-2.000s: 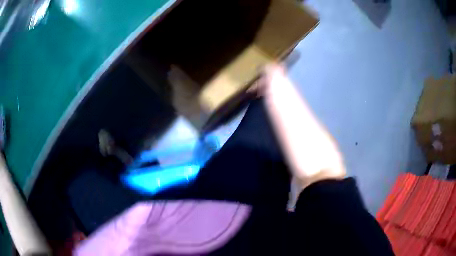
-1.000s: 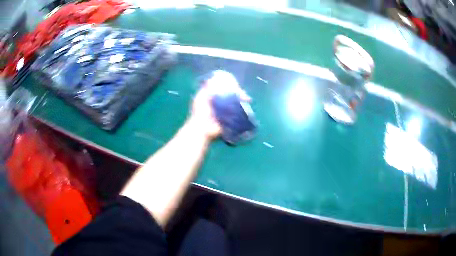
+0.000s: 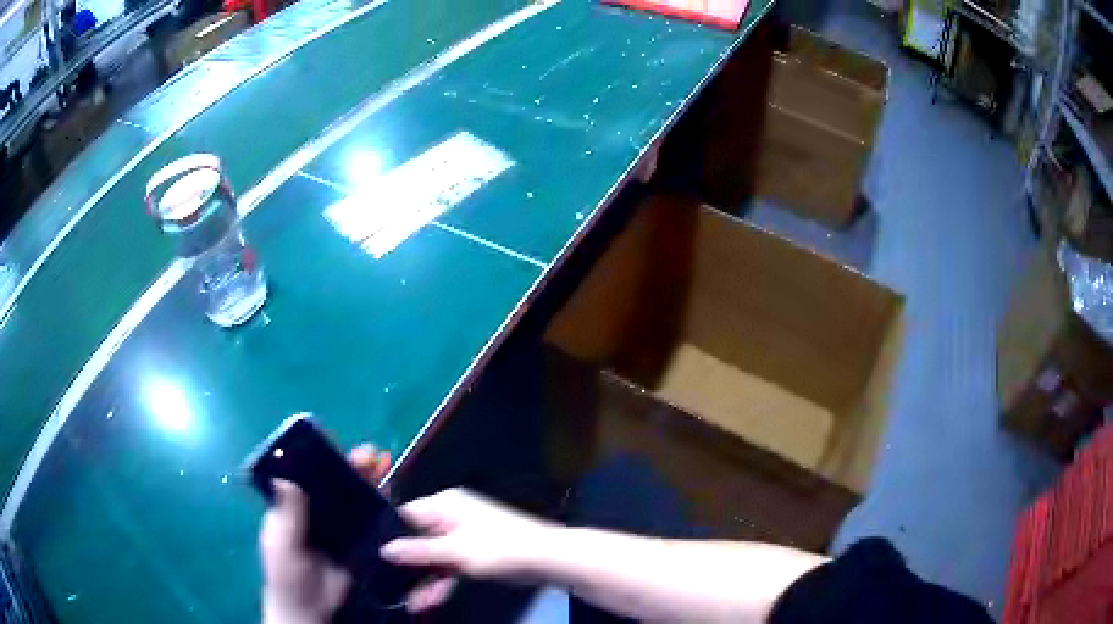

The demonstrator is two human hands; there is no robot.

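A dark smartphone (image 3: 336,506) is held over the front edge of the green bench (image 3: 330,366), tilted, its top end pointing up and left. My left hand (image 3: 299,567) grips it from the left, with the thumb on the near side and fingertips showing past the far edge. My right hand (image 3: 458,536) is at the phone's lower end, its fingers on and around that end. The bottom of the phone is partly hidden by my fingers.
A clear jar (image 3: 226,262) stands on the bench, with a white sheet (image 3: 421,189) lying beyond it. An open cardboard box (image 3: 745,402) is beside the bench, another box (image 3: 818,134) behind it. Red stacked items (image 3: 1068,536) and a box (image 3: 1050,354) are at the right.
The view has swung right from the heap of blue boards. My left hand has brought the phone nearer my body. My right hand, earlier at a cardboard box, is now on the phone.
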